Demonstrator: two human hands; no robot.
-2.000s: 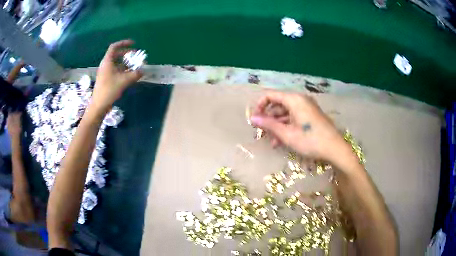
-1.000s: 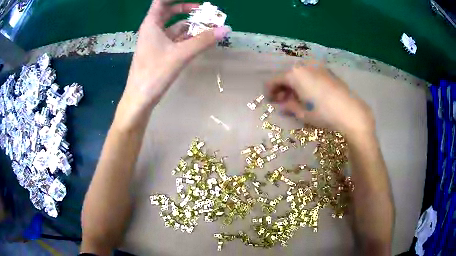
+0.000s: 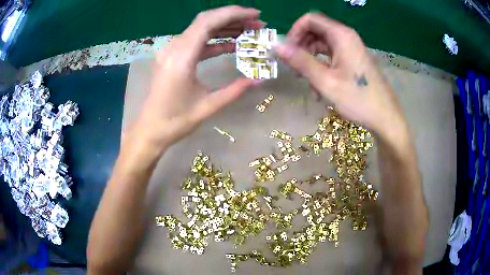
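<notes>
My left hand (image 3: 185, 80) holds a white socket housing (image 3: 257, 53) between thumb and fingers, above the far edge of the tan work board (image 3: 419, 161). Gold shows in the housing's slots. My right hand (image 3: 336, 67) is at the housing's right side, its thumb and index finger close together at the edge; whether a small contact is between them cannot be told. Loose brass contacts (image 3: 215, 215) are heaped on the board below. One brass contact (image 3: 265, 103) and a thin brass strip (image 3: 224, 133) lie apart from the heap.
A pile of white housings (image 3: 40, 161) lies on the dark surface at left. Beyond a worn pale rail (image 3: 102, 55) is the green belt (image 3: 129, 21), with white pieces (image 3: 450, 44) on it. A blue rack (image 3: 477, 145) stands at the right edge, with a white piece beside it.
My right hand has moved up from the board to the housing. My left hand has moved slightly right and lower with the housing. A thin strip near the board's far side no longer shows.
</notes>
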